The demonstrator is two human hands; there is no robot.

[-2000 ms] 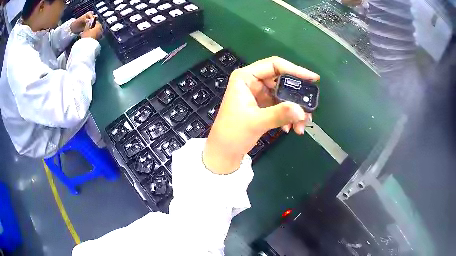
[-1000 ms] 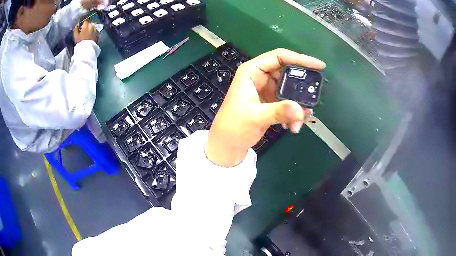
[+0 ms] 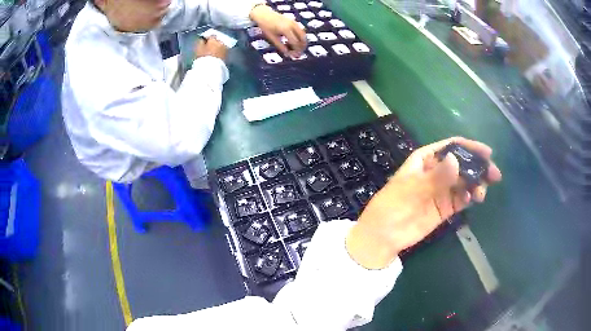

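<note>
A small black plastic housing with rounded corners is held above the bench, right of centre. My left hand grips it between thumb and fingers, with its open inside facing me; the view is slightly blurred. A black blister tray lies below and left of the hand, with a similar black housing in each visible pocket. The hand and sleeve cover the tray's right part. My right hand is not in view.
Another person in a white smock sits at left on a blue stool, one hand on a stack of black trays with white pieces. A white strip and tweezers lie on the green bench.
The view has swung to the right-hand machine's opposite side, so the scene shifts right. The housing in my left hand has tilted. The other person's hand has reached onto the tray stack.
</note>
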